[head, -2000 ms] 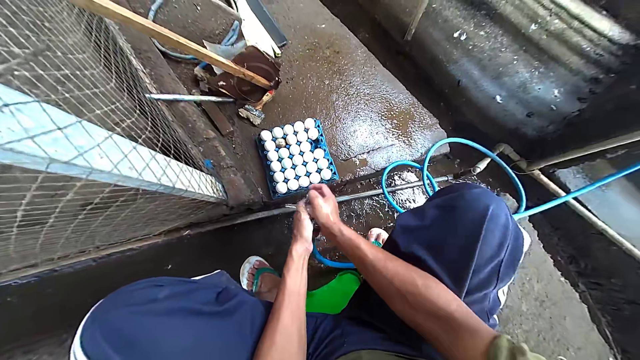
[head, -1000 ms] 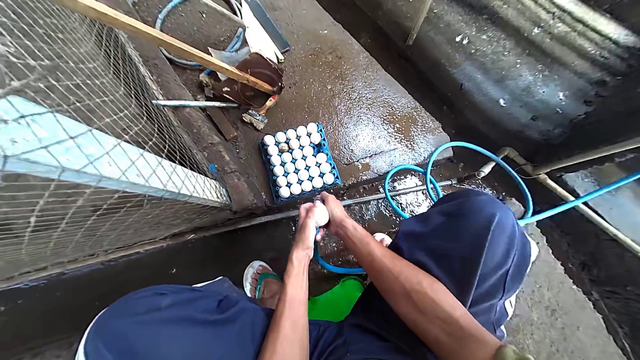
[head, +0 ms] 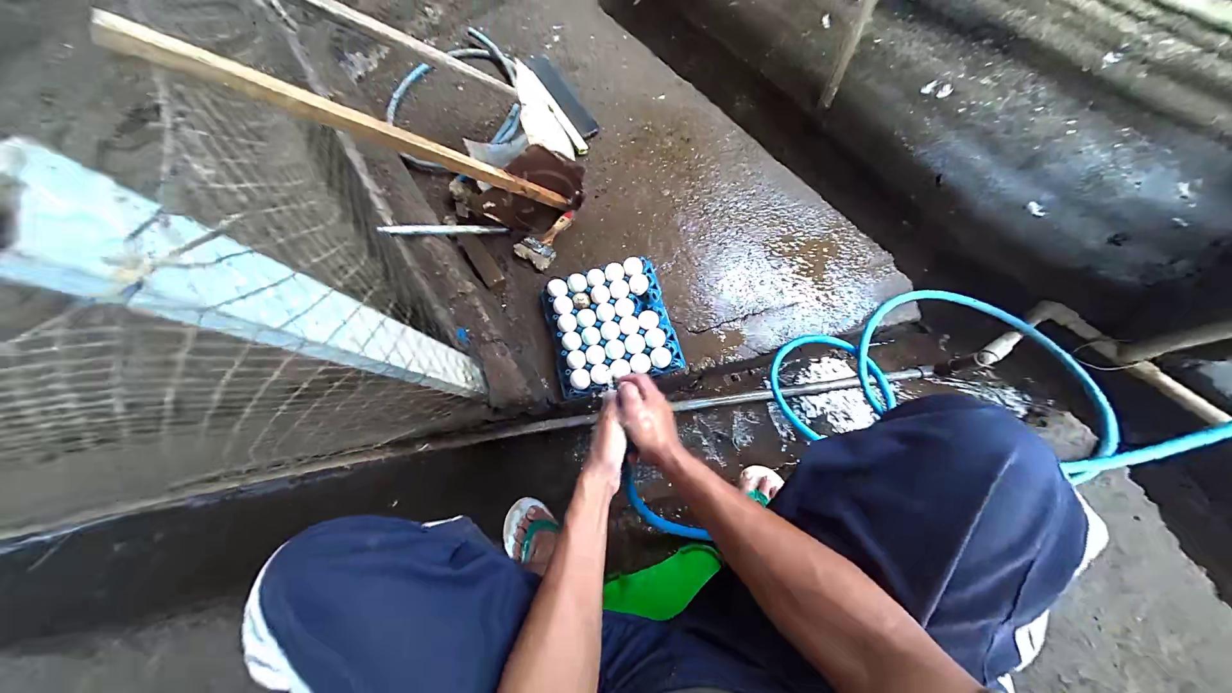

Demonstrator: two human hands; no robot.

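Observation:
My left hand [head: 607, 441] and my right hand [head: 647, 420] are pressed together around a white egg, now mostly hidden by the fingers. They are at the near edge of a blue egg tray [head: 673, 337], overlapping it in view. White eggs [head: 611, 330] fill most of the tray's cells; one egg [head: 581, 300] has brown marks, and a cell near the right side holds no egg. A blue hose [head: 674, 527] curves just below my hands, its end hidden by them and the wrists.
Hose loops [head: 813, 339] and a pipe [head: 731, 398] lie at the right over wet ground. Netting and a pale blue beam [head: 289, 313] stand at the left. Beyond the tray are a wooden-handled tool [head: 337, 114], a brush [head: 535, 252] and a coiled hose [head: 397, 96]. Something green [head: 664, 585] lies between my legs.
The egg visible between my hands one second ago is now largely covered by my fingers. My hands have moved slightly toward the tray, and their grip has shifted. The tray has stayed in place.

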